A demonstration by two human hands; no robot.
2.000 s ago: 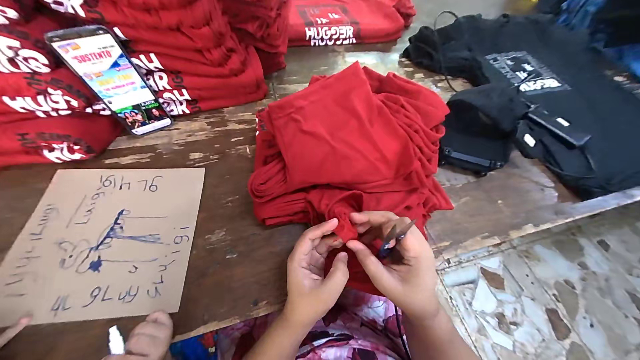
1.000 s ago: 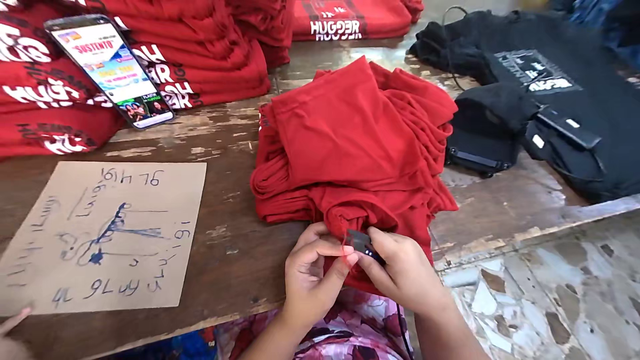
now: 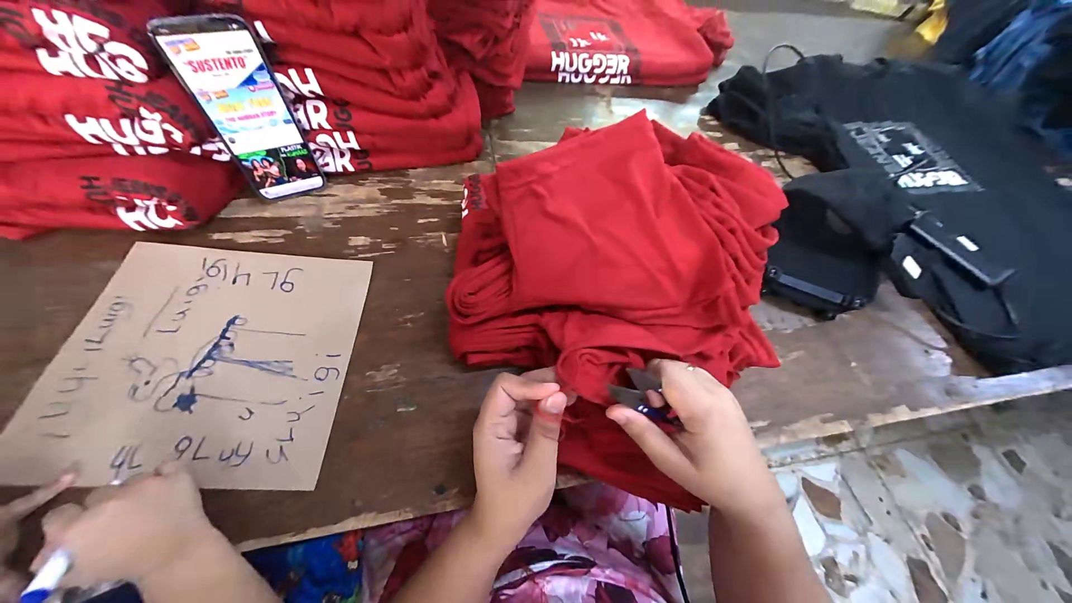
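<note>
A pile of folded red fabric garments (image 3: 603, 226) lies on the wooden table in front of me. My left hand (image 3: 519, 444) is at its near edge, thumb and forefinger pinched together, with what looks like a thin red thread between them. My right hand (image 3: 699, 427) holds small thread snips (image 3: 641, 398) with metal blades and a dark handle, their blades against the red cloth. Part of the snips is hidden by my fingers. One piece of red cloth hangs over the table's front edge, between my wrists.
Stacks of printed red shirts (image 3: 377, 84) stand behind, with a lit phone (image 3: 239, 109) leaning on them. Left lies a drawn-on cardboard sheet (image 3: 335, 335); another person's hand (image 3: 142, 519) rests at it near a marker (image 3: 50, 574). Right are a black cap (image 3: 829, 226) and black shirt (image 3: 896, 142).
My hands have moved apart; the snips, near my left fingertips a second ago, now point into the cloth with blades showing. The other person's hand has come further over the cardboard's lower edge.
</note>
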